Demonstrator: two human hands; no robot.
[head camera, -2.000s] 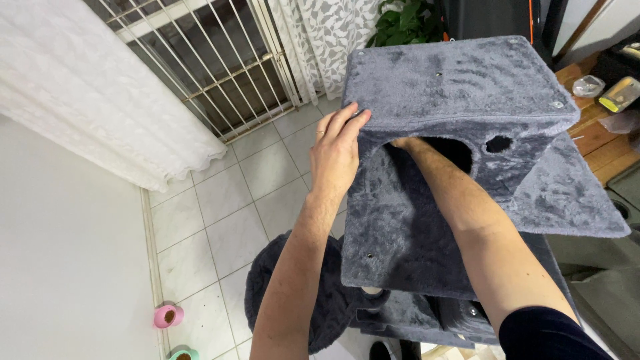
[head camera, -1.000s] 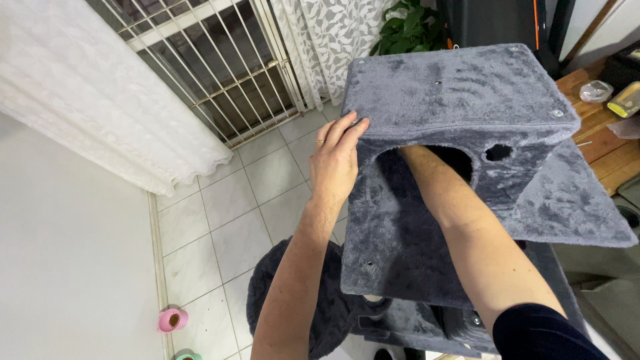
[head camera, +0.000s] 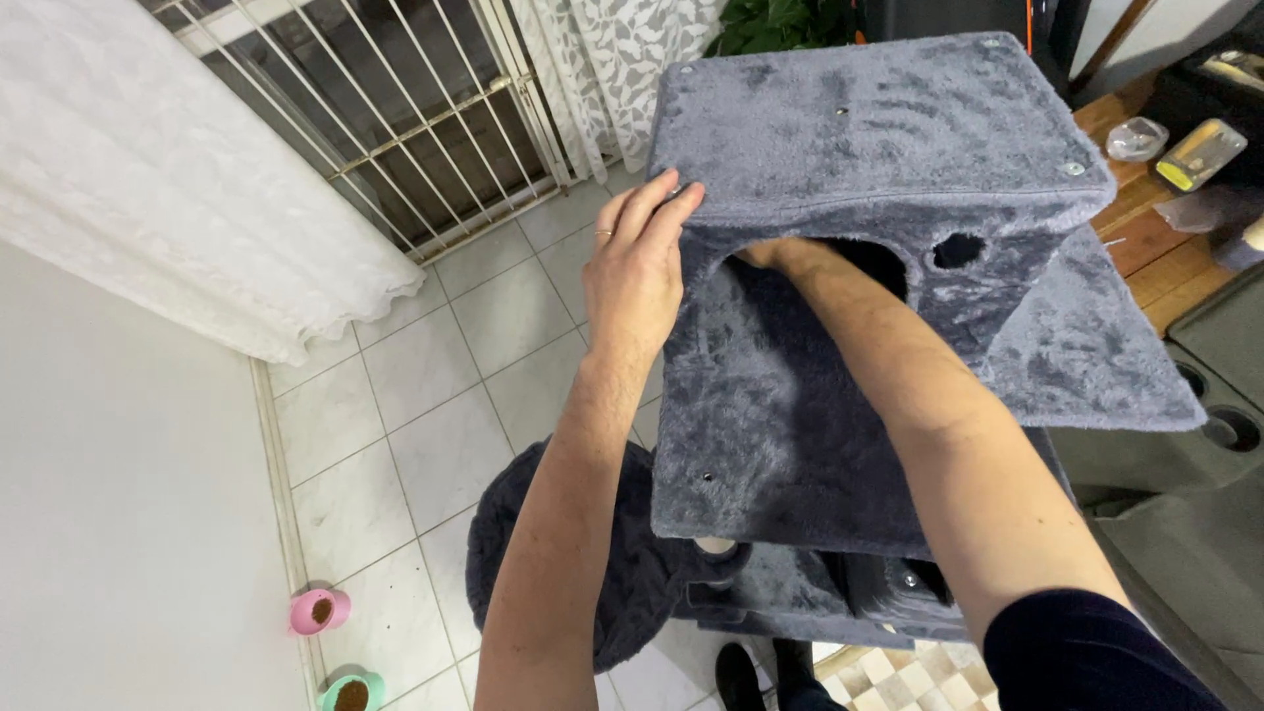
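A grey plush-covered cat tree (head camera: 770, 395) stands below me, with a box-shaped house on top. My left hand (head camera: 642, 247) rests on the left front corner of the house's top panel (head camera: 889, 128), its fingertips over the edge beside a bolt head. Through the arched opening in the house front reaches my right hand (head camera: 775, 253); only its wrist side shows, and its fingers and anything they hold are hidden inside. A small round hole (head camera: 958, 251) lies right of the arch. Lower left is a dark round plush platform (head camera: 632, 573).
A pink bowl (head camera: 320, 611) and a green bowl (head camera: 354, 692) of kibble stand on the tiled floor by the wall. White curtains (head camera: 168, 168) hang beside a barred door (head camera: 395, 109). At right are a wooden table (head camera: 1136, 247) with small containers and a grey sofa (head camera: 1175, 553).
My left hand stays at the panel corner. Inside the arch, my right hand and wrist have shifted slightly, with more of the wrist in sight than one second ago.
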